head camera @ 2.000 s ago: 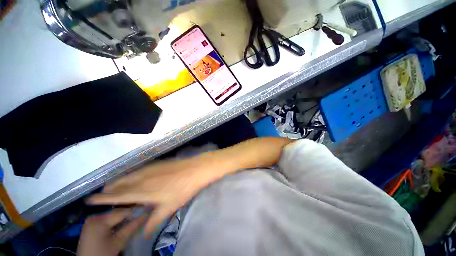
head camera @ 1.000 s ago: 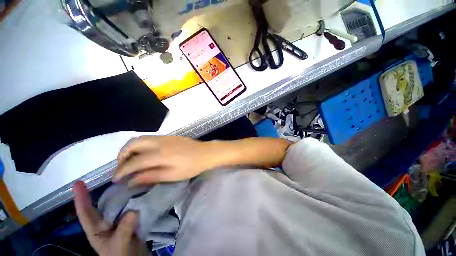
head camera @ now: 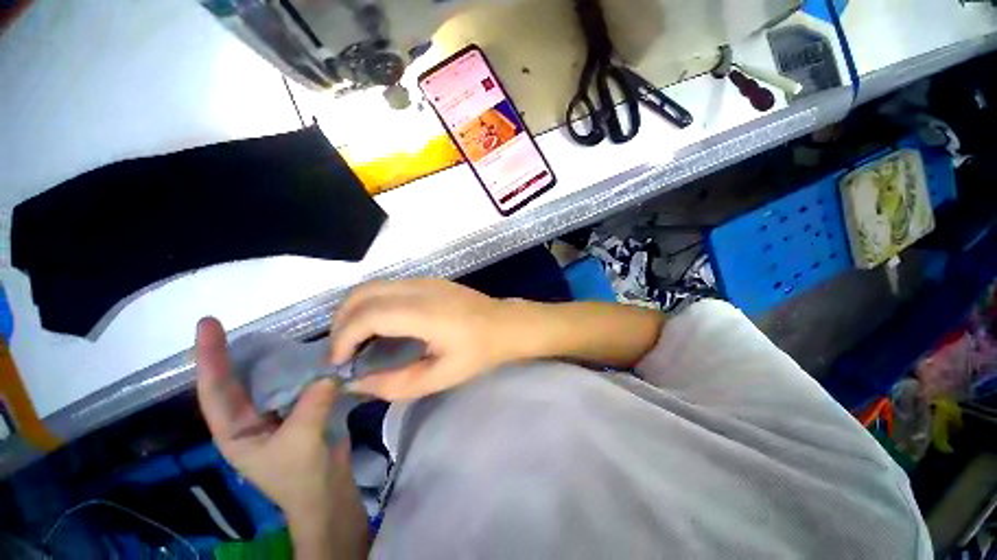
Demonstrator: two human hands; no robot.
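Note:
A crumpled grey fabric piece (head camera: 286, 370), perhaps a collar piece, is held between both hands just off the table's front edge, above the lap. My left hand (head camera: 279, 438) comes up from the bottom with one finger raised and its thumb pressed on the fabric. My right hand (head camera: 421, 334) reaches in from the right and pinches the fabric between thumb and fingers. The piece partly hides the fingertips. A stack of black curved pieces (head camera: 197, 213), likely collars, lies flat on the white table at the left, with thin grey lower edges.
A lit smartphone (head camera: 489, 129) lies by the sewing machine (head camera: 361, 55), beside an orange-yellow strip (head camera: 410, 164). Black-handled scissors (head camera: 605, 104) and a dark-handled tool (head camera: 751, 90) lie to its right. Below the table are blue perforated baskets (head camera: 778, 249) and fabric scraps (head camera: 645, 271).
The hands moved from a blurred crossing over the lap to pinching the grey fabric together, slightly higher and nearer the table edge. The table view shifted slightly up and right.

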